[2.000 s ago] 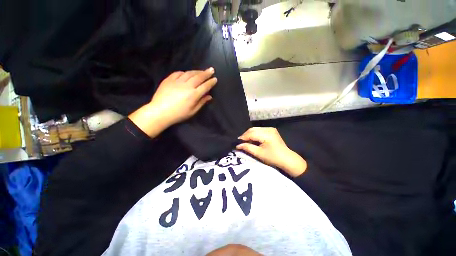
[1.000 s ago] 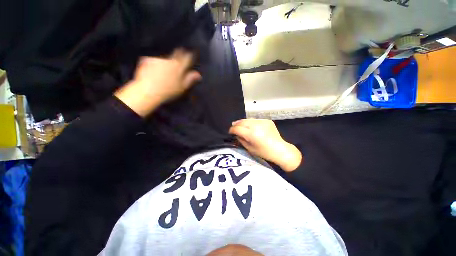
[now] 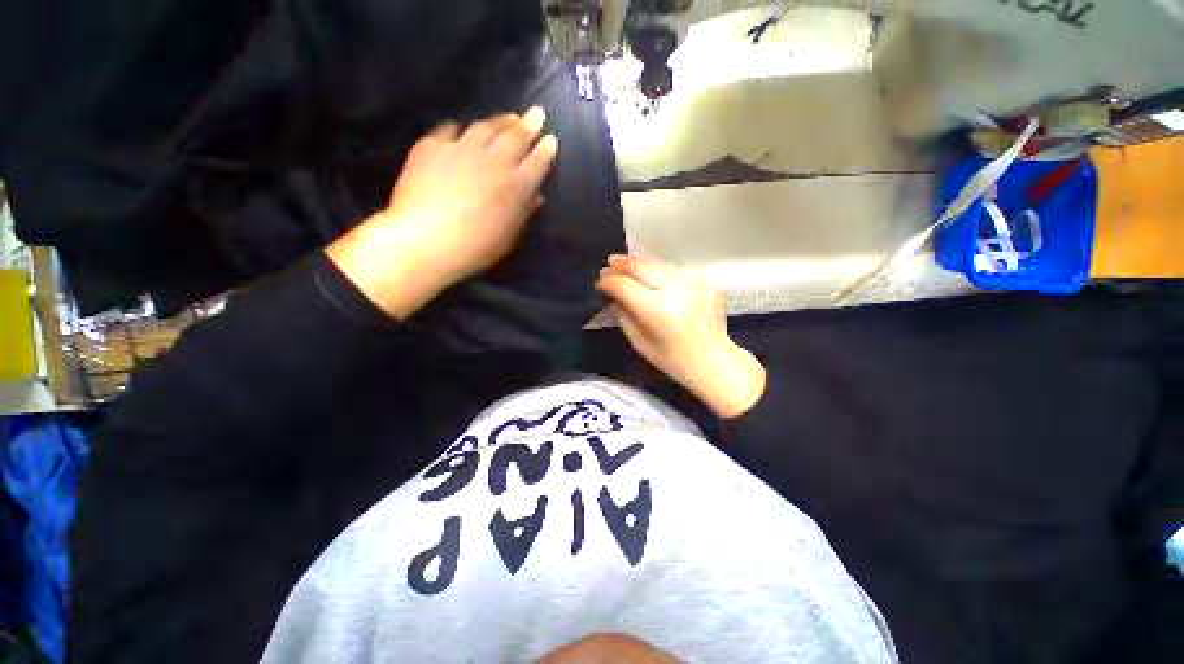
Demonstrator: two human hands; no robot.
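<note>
The black garment piece [image 3: 579, 169] lies on the machine table, left of and under the needle area. Its straight folded edge runs from the presser foot [image 3: 584, 81] at top centre down toward me. My left hand [image 3: 465, 201] lies flat on the cloth with fingers spread a little, left of the edge. My right hand [image 3: 669, 318] holds the cloth's edge between thumb and fingertips, below the presser foot. The exact pinch is partly hidden by my fingers.
The pale needle plate [image 3: 740, 123] is right of the cloth. The cream machine head [image 3: 1026, 52] fills the upper right. A blue bin [image 3: 1058, 234] with white pieces stands at right, a white tape [image 3: 954, 208] beside it. A yellow bin [image 3: 16, 324] and crinkled clear plastic [image 3: 143, 337] are at left.
My right hand has moved up along the cloth edge, toward the presser foot. My left hand lifted and shifted left, then came back down on the cloth, higher up.
</note>
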